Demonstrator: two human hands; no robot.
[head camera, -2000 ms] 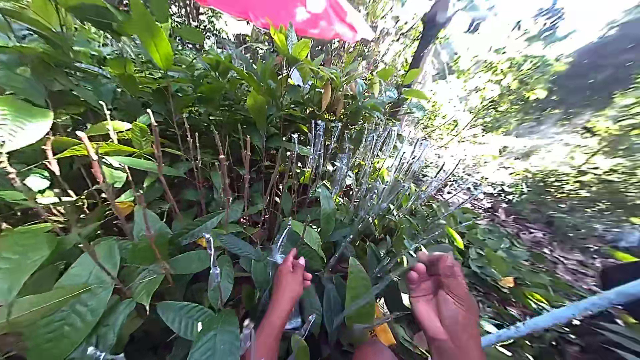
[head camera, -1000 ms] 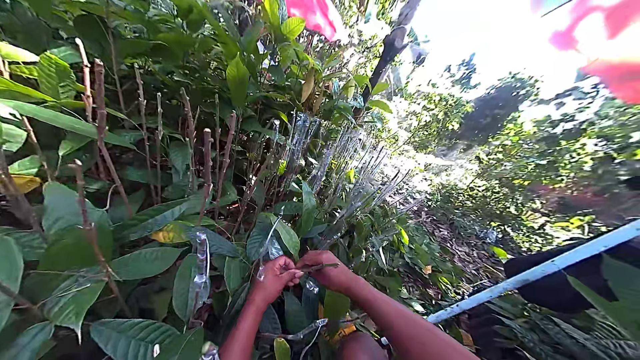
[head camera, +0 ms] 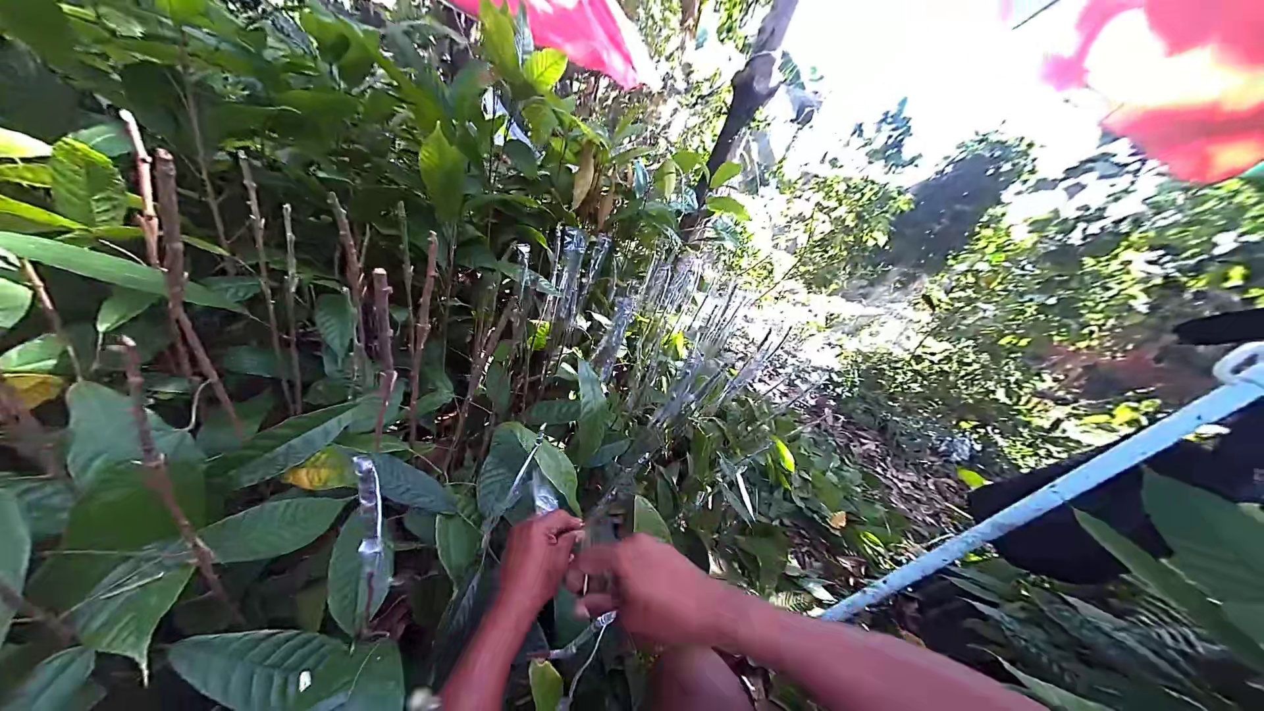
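Note:
My left hand (head camera: 538, 558) is low in the middle of the view, its fingers pinched at a strip of clear plastic film (head camera: 543, 491) among the leaves. Close against it is my right hand (head camera: 637, 583), blurred, with curled fingers; what lies between them is hard to make out. A seedling stem wrapped in clear plastic (head camera: 369, 509) stands left of my hands. Beyond them rises a dense group of stems in clear plastic sleeves (head camera: 681, 336). Cut bare stems (head camera: 383, 316) stand upright at the left.
A pale blue pole (head camera: 1037, 504) slants across the lower right, over a black object (head camera: 1047, 533). Broad green leaves (head camera: 276, 671) crowd the lower left. Red cloth (head camera: 583, 35) hangs at the top, near a leaning tree trunk (head camera: 750, 89). Dry leaf litter (head camera: 869, 474) covers the slope.
Two seconds ago my hands were apart; they have come together low in the middle. The thin dark piece seen at my right fingers one second ago is no longer distinct.

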